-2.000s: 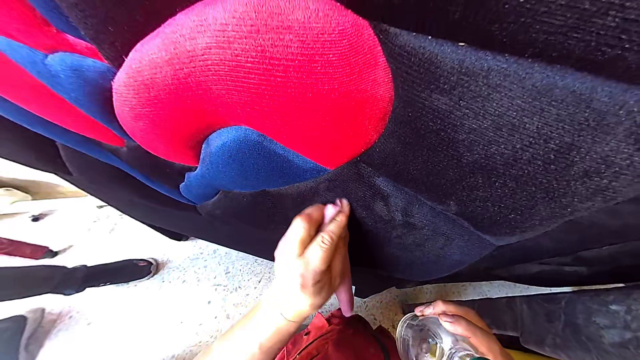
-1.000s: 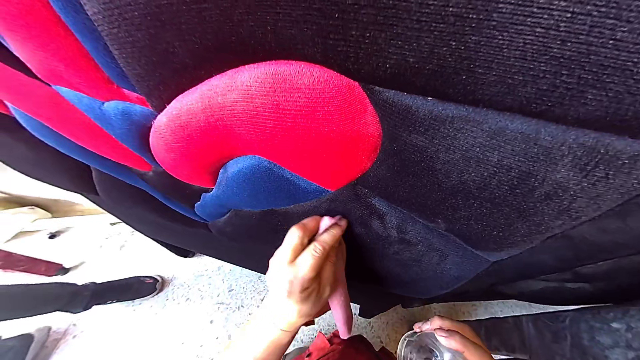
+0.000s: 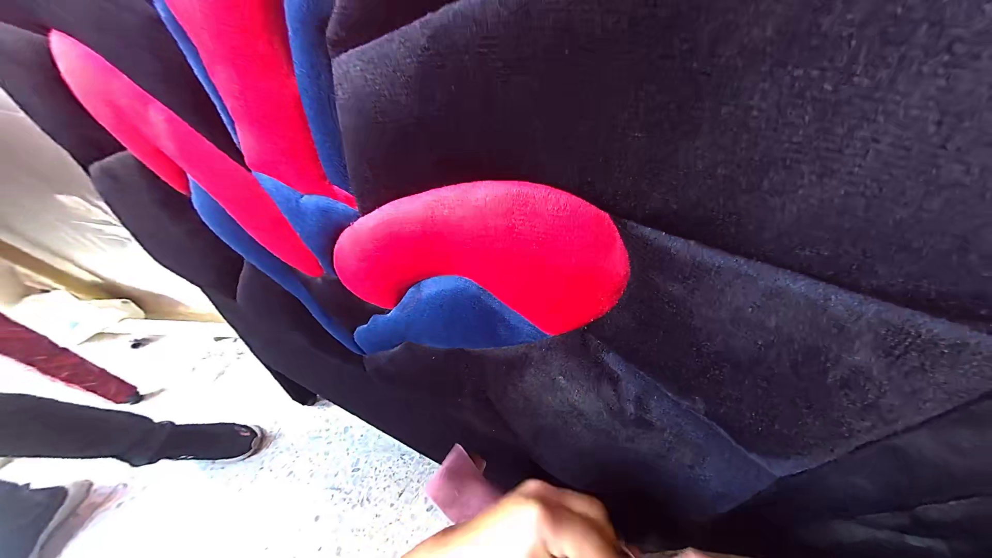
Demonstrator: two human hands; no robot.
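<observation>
A large dark panel with a fabric-like surface [image 3: 620, 116] fills most of the head view. It bears a rounded red shape [image 3: 504, 240] above a smaller blue shape [image 3: 457, 314], with long red and blue bands at upper left. My left hand [image 3: 535, 527] is at the bottom edge, partly cut off, below the panel's shapes. A thin pink piece of flexible material [image 3: 463, 488] sticks out at its left side, held in the fingers. A sliver of skin, likely my right hand [image 3: 690, 552], shows just right of it; what it holds is hidden.
Speckled floor [image 3: 333, 480] lies below left of the panel. Another person's dark trouser leg and shoe [image 3: 209, 440] reach in from the left, under a dark red trouser leg [image 3: 66, 360]. A pale crumpled item [image 3: 77, 314] lies farther back.
My left hand has dropped from the dark surface beside the red shape to the bottom edge. The clear container by my right hand has gone out of view. The view has shifted left.
</observation>
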